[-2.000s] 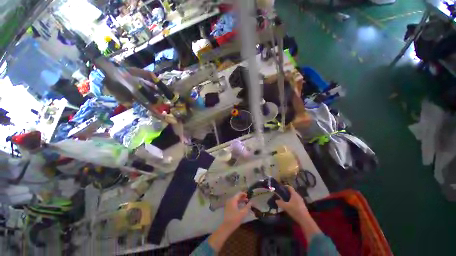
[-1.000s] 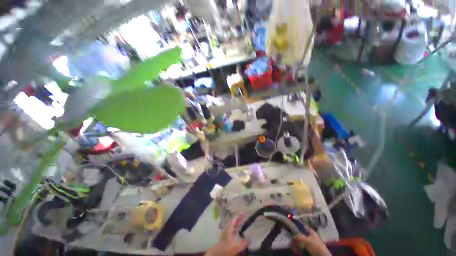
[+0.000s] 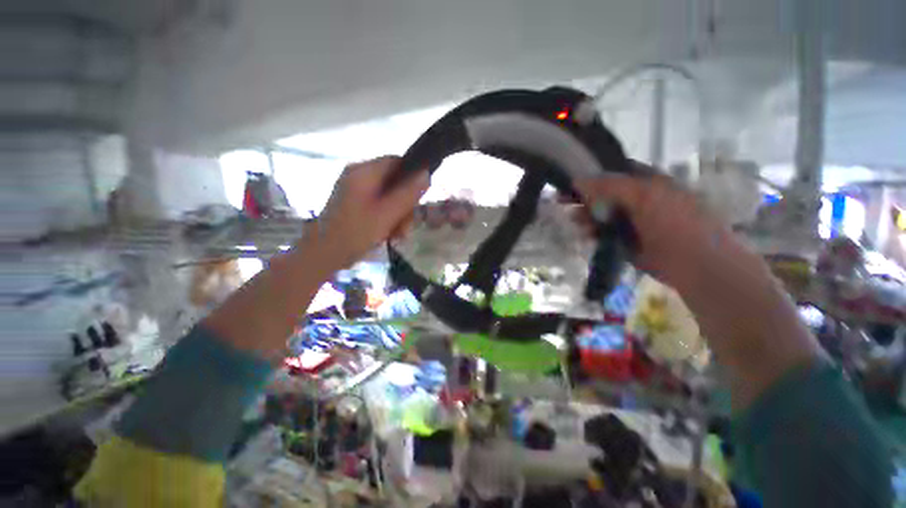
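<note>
A black curved headset (image 3: 522, 102) with a pale inner pad and a small red light is held up in front of me. Its black strap (image 3: 512, 233) hangs below the band in a loop with a crossing piece. My left hand (image 3: 370, 210) grips the left end of the band. My right hand (image 3: 636, 213) grips the right end; its fingers are partly blurred. A thin white cord (image 3: 646, 67) arcs from near the red light towards the upper right.
Bright green fan blades (image 3: 509, 352) show below the headset. A red crate (image 3: 604, 352) with light-blue cloth is behind. Benches with dark and light-blue fabric heaps lie lower down. A pale upright post (image 3: 810, 109) stands at the right.
Both hands have raised the headset from above the sewing bench to high in front of me. The view has tilted up, and the near bench has left the picture.
</note>
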